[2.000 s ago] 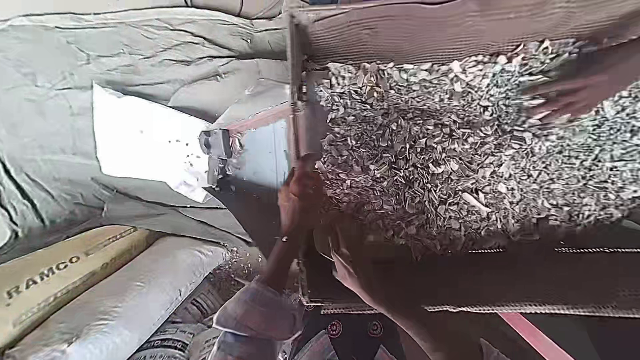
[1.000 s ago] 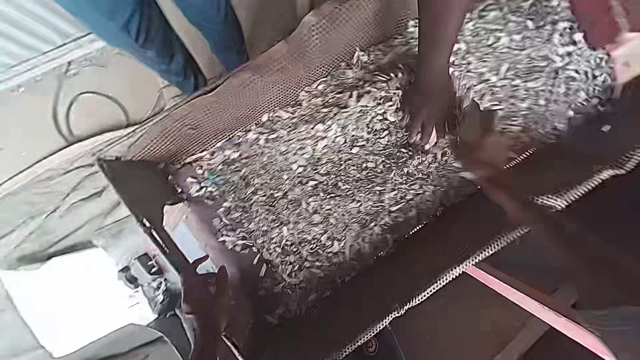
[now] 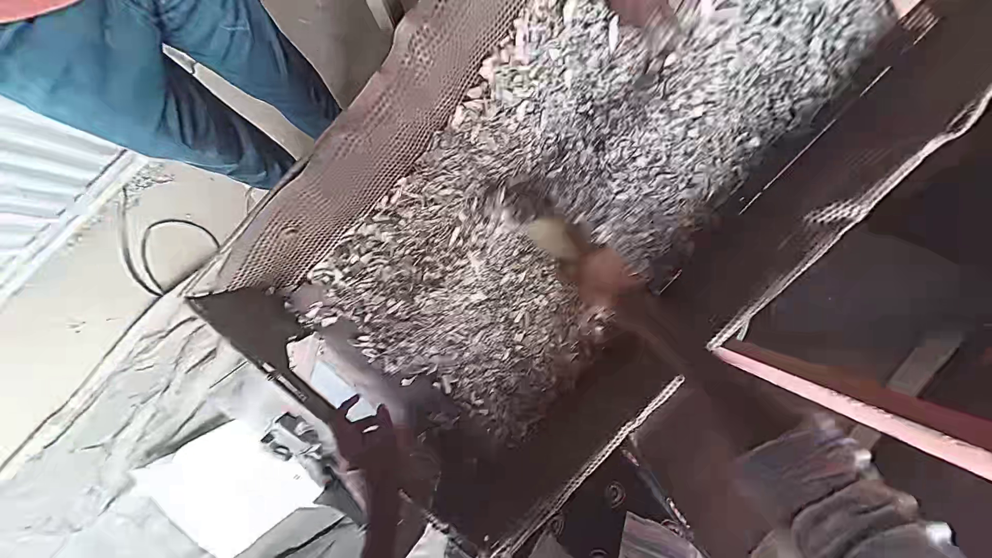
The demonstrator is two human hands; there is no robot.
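My left hand (image 3: 368, 438) is at the end wall (image 3: 298, 395) of a long mesh-sided trough, dark against it, with its fingers apart. Blurred by motion, my right hand (image 3: 608, 279) reaches over the trough's near side. It is closed around a small tan piece (image 3: 554, 236), whose far end looks dark and meets the loose material; its kind cannot be told. Pale, flat flakes or chips (image 3: 465, 287) fill much of the trough. Near the top edge, another person's hand (image 3: 643, 12) is in the same material, partly cut off and blurred.
A person in blue jeans (image 3: 209, 85) stands beyond the trough's far mesh side (image 3: 372, 139). A white sheet (image 3: 229, 488) and a grey metal fitting (image 3: 294, 442) lie by the end wall. A pink-edged bar (image 3: 845, 411) runs at lower right. A looped cable (image 3: 147, 248) lies on the floor.
My right hand has moved from beside my left hand at the end wall out over the flakes. The view has turned and shifted greatly, bringing the person in jeans into sight.
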